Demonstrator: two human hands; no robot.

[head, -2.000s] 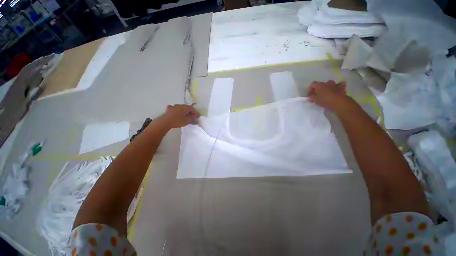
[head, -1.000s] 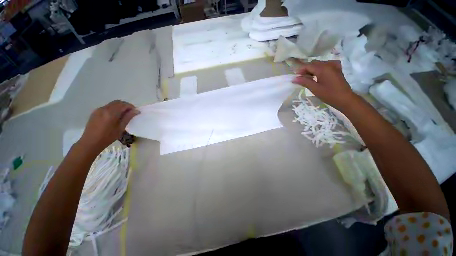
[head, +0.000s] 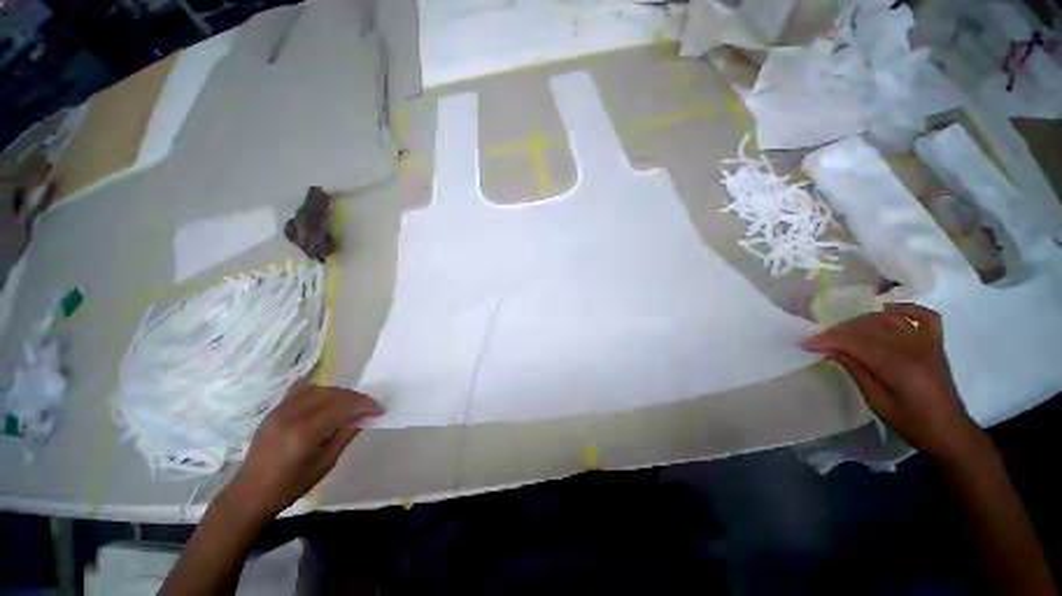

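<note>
A large white garment body panel (head: 559,291) lies spread on the grey-beige table cover, its two straps pointing away and a U-shaped neckline between them. A thin dark line runs down its left middle part. My left hand (head: 312,433) pinches the panel's near left corner. My right hand (head: 887,359) pinches its near right corner. Both hands are bare, near the table's front edge.
Long white edging strips (head: 227,367) lie heaped at left, with a dark crumpled rag (head: 310,224) and white rectangle (head: 224,241) above. Short strips (head: 778,219), stacked white panels (head: 868,204) and scrap fabric (head: 833,87) lie right. A white pile (head: 140,570) sits below the table edge.
The panel, earlier folded and lifted between my hands, now lies opened out with its near edge drawn towards me. Both hands have moved nearer to the table's front edge.
</note>
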